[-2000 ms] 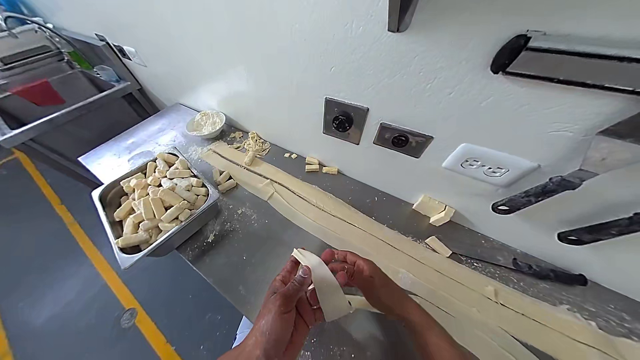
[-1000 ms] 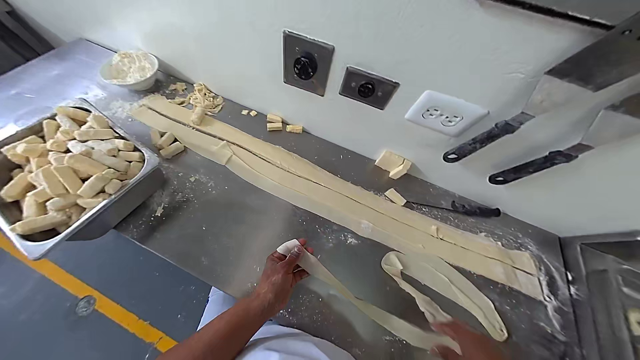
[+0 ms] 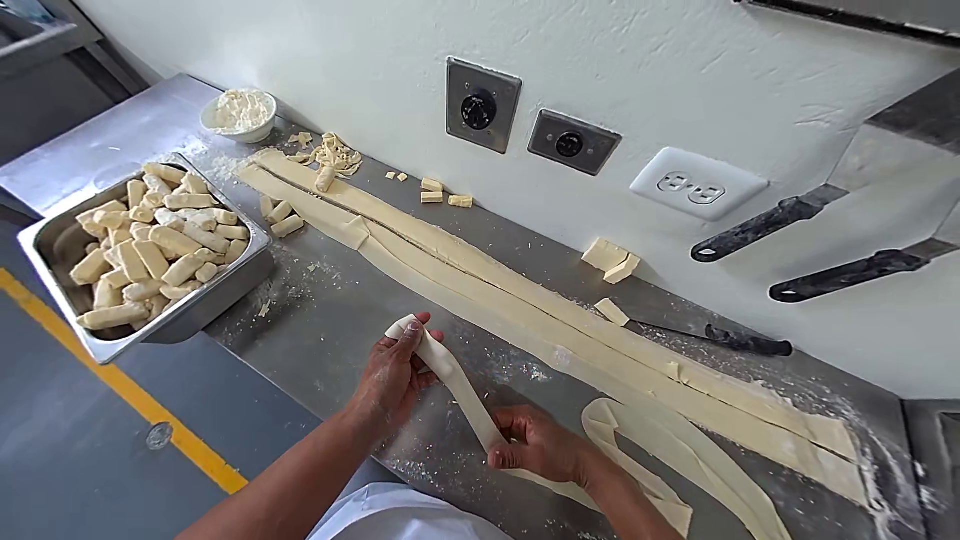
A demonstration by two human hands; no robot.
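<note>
My left hand [image 3: 397, 367] grips the end of a thin dough strip [image 3: 465, 390], which is folded over at the fingers. Lower and to the right, my right hand [image 3: 536, 442] pinches the same strip between thumb and fingers; the strip runs on beneath that wrist and loops over the steel worktop. Beyond my hands lie long flat dough bands [image 3: 450, 259], parallel, running from upper left to lower right. A steel pan [image 3: 259, 244] at the left holds many dough-wrapped sticks [image 3: 172, 240].
A bowl of flour-like white stuff [image 3: 244, 112] stands by the wall near dough scraps [image 3: 335, 154]. Cheese-like pieces [image 3: 606, 255] and a black-handled knife [image 3: 746, 341] lie along the back. Two black-handled blades [image 3: 847, 276] hang at right, beside wall outlets [image 3: 699, 184].
My right hand has moved left, back toward my left hand, along the strip. Two seconds ago both hands were together at the strip; one second ago they were apart. The view has shifted.
</note>
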